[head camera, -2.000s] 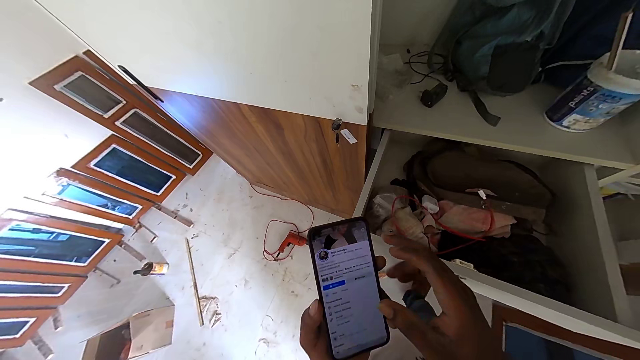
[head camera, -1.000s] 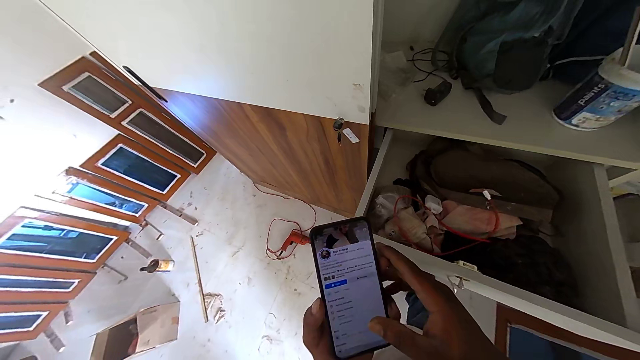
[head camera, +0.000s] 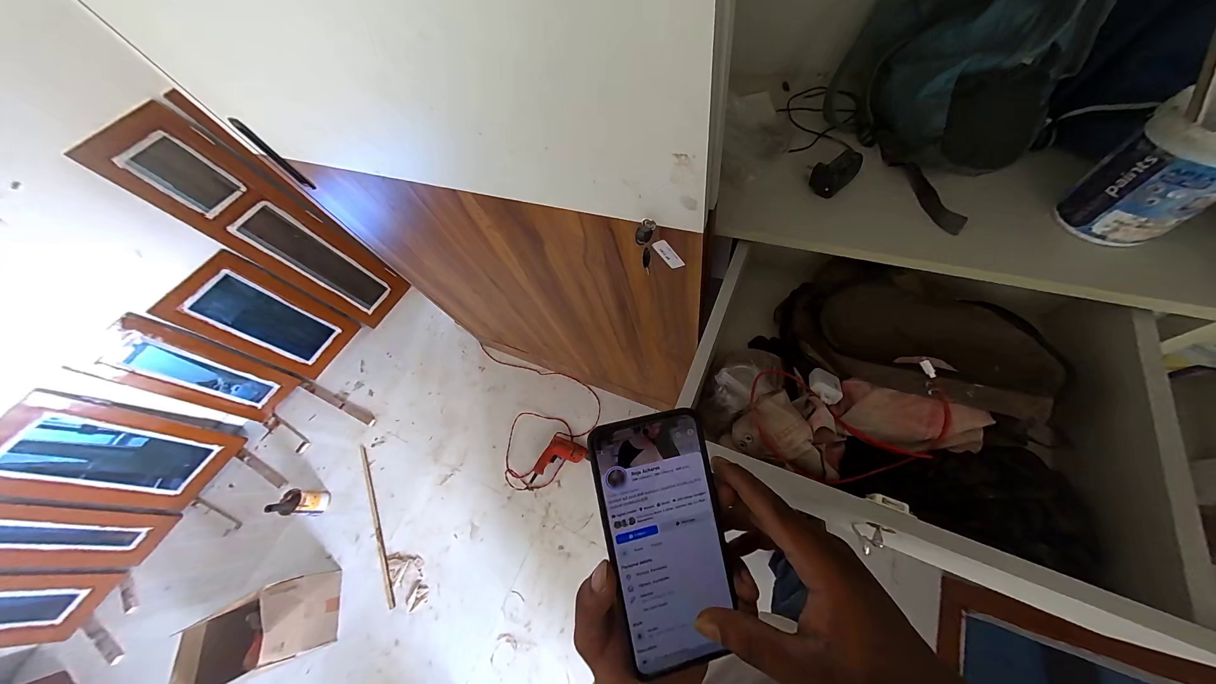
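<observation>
A smartphone [head camera: 665, 560] with a lit screen is held upright at the lower middle. My left hand [head camera: 597, 617] grips it from below and behind, its thumb along the left edge. Over the lower right of the screen lies the thumb of my right hand [head camera: 826, 589], whose fingers bend around the phone's right edge. Just beyond my right hand is an open white drawer [head camera: 1007, 556] holding a brown bag [head camera: 940, 332], cloths and a red cable [head camera: 946, 423] with a white charger [head camera: 825, 386].
A paint bucket [head camera: 1140, 185], a backpack [head camera: 988, 95] and a black plug [head camera: 836, 174] are on the shelf. A wood-grain cabinet door [head camera: 532, 275] bears keys. On the floor are an orange corded drill [head camera: 559, 454], a wooden strip [head camera: 376, 527], a bottle [head camera: 302, 502] and a cardboard box [head camera: 299, 613]. Framed panels [head camera: 261, 315] stand left.
My right hand's fingers were spread beside the phone two seconds ago; they have closed in around its right edge, with the thumb now over the screen. My left hand keeps its hold.
</observation>
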